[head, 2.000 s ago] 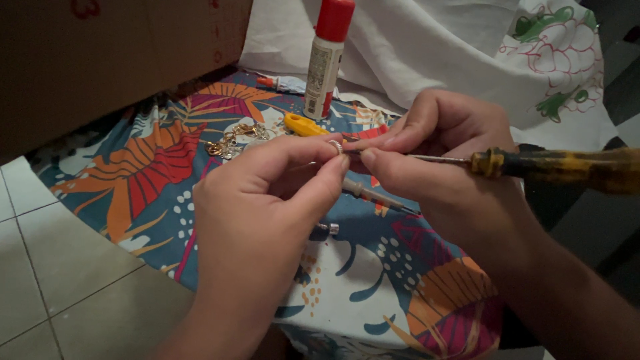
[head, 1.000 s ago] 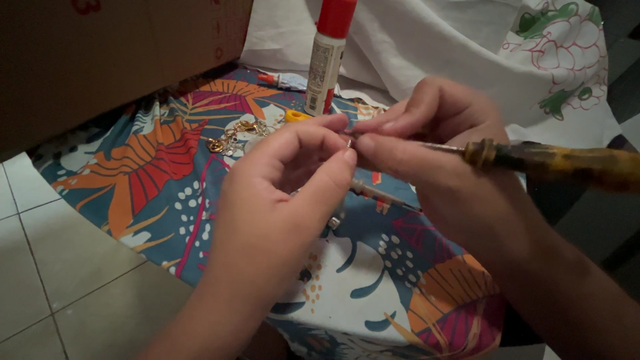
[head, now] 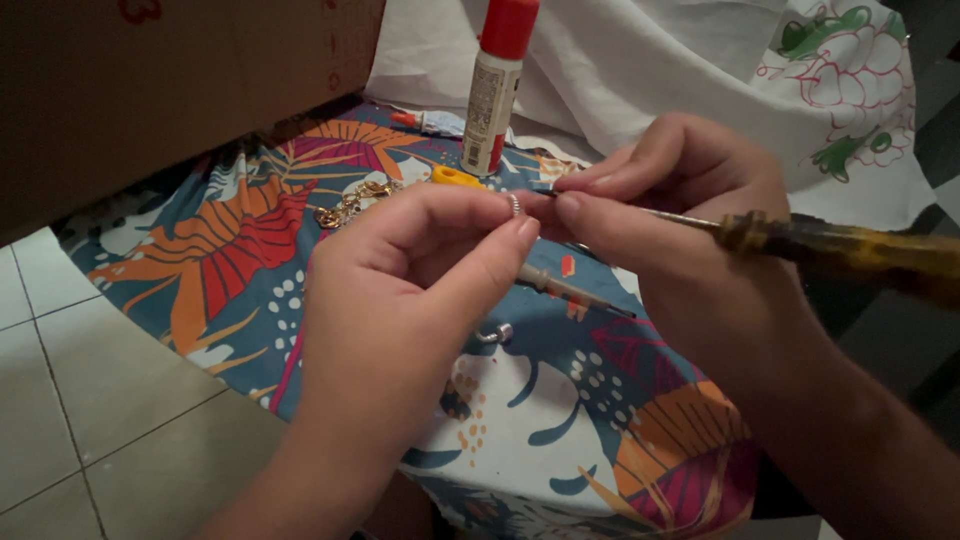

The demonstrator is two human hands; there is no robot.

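My left hand [head: 420, 292] pinches a small silvery coiled piece [head: 514, 205] between thumb and index finger. Close by on the right, my right hand [head: 697, 202] grips a thin metal shaft near its tip with thumb and index finger; the shaft runs from a mottled dark and yellow handle [head: 847, 251] like a screwdriver's. The dark tip is just right of the coil, and a small gap shows between them. Beneath the hands lie a slim pointed tool [head: 577, 291], partly hidden, and a small curved silvery metal piece [head: 496, 333].
A red-capped spray can [head: 491, 112] stands behind the hands. Near it lie a yellow plastic object [head: 456, 177], a gold-coloured chain [head: 349, 206] and a tube with a red cap [head: 439, 121]. A cardboard box [head: 180, 90] fills the upper left; white cloth [head: 637, 82] hangs behind the patterned tablecloth [head: 247, 300].
The hands have drawn slightly apart, so the coiled piece in my left fingers and the dark shaft tip in my right now show separately.
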